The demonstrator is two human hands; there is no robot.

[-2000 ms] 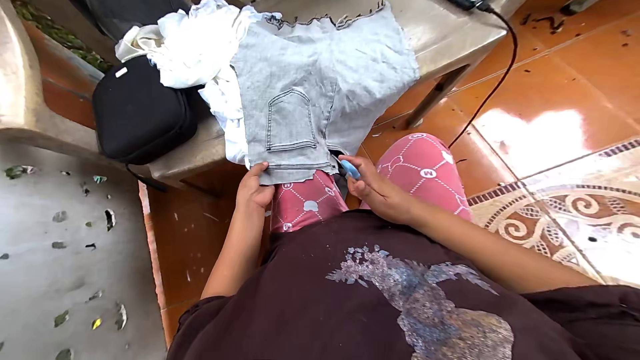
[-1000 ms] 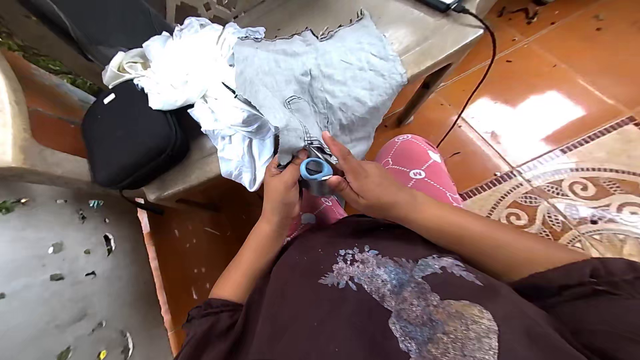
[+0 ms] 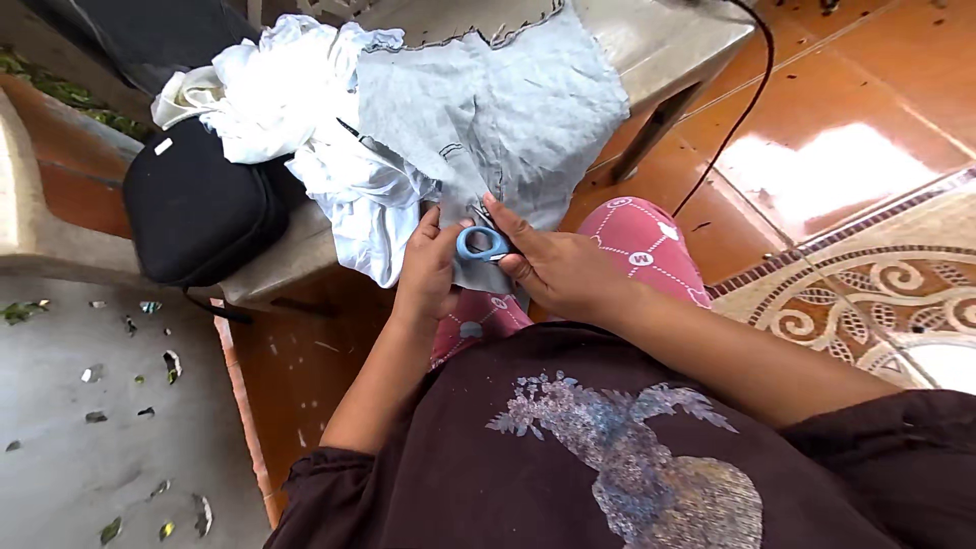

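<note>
My right hand (image 3: 568,271) grips small scissors (image 3: 483,244) by their light blue handle; one finger loop faces up and much of the blades is hidden against the cloth. Pinched in my left hand (image 3: 428,267) is the lower edge of a grey denim piece (image 3: 534,114), just left of the scissors. The denim has dark stitching and a frayed top edge, and lies partly on a chair seat, hanging towards my lap. Crumpled white cloth (image 3: 286,91) touches its left side.
A black zip case (image 3: 202,202) sits on the seat's left part, beside the pale chair's arm (image 3: 19,175). A dark cable (image 3: 762,76) runs down at the right to the tiled floor (image 3: 816,145). My knees in pink printed trousers are under and beside the cloth.
Two seconds ago the denim lay flatter with its pocket outline in full view; now it is folded and bunched at my hands. My hands have come closer together, with the scissors between them.
</note>
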